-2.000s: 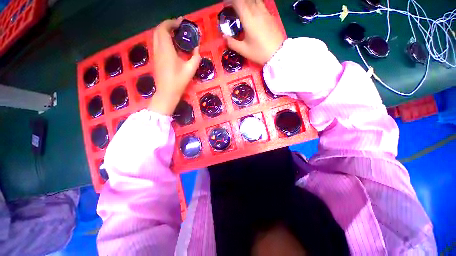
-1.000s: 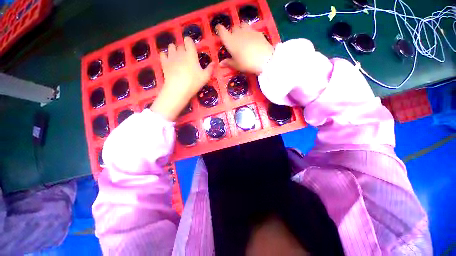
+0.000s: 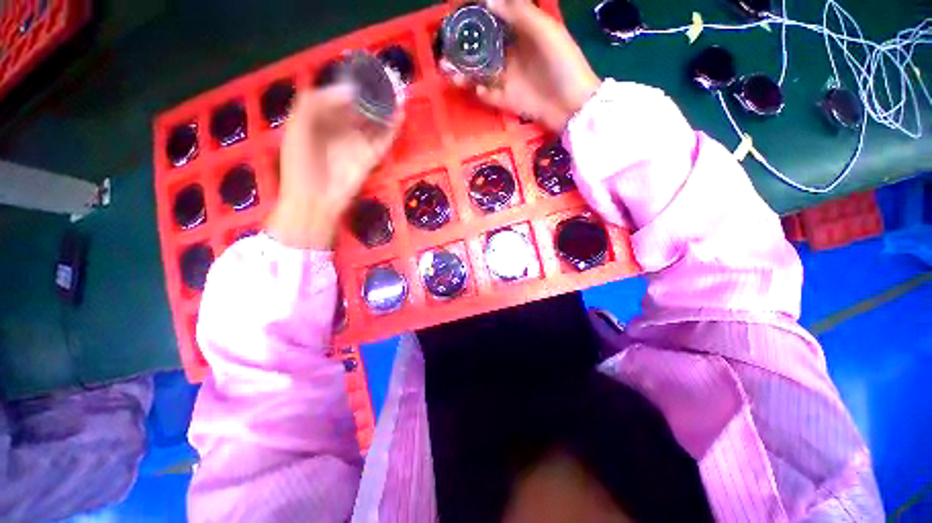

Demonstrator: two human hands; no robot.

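An orange-red watch tray [image 3: 446, 310] with square pockets lies tilted at the bench edge. Black round watch bodies sit in many pockets; one in the front row [image 3: 509, 254] shows white. My left hand [image 3: 325, 148], blurred, holds a watch body [image 3: 370, 88] raised above the tray. My right hand [image 3: 542, 63] holds another watch body [image 3: 473, 42] above the back right part, its sensor-like underside with small bright spots facing the camera. Two second-row pockets between my hands are bare. My left forearm hides some front-left pockets.
Watch bodies [image 3: 761, 94] lie on the green bench [image 3: 672, 138] at upper right beside tangled white cables [image 3: 860, 63]. A small black box [image 3: 71, 268] and a pale metal bar [image 3: 46, 188] are at left. Other red trays show at upper left [image 3: 33, 43] and right [image 3: 840, 221].
A second ago both hands were down on watch bodies in the tray. Now each hand has lifted one; my left hand has moved left and up, my right hand right and up.
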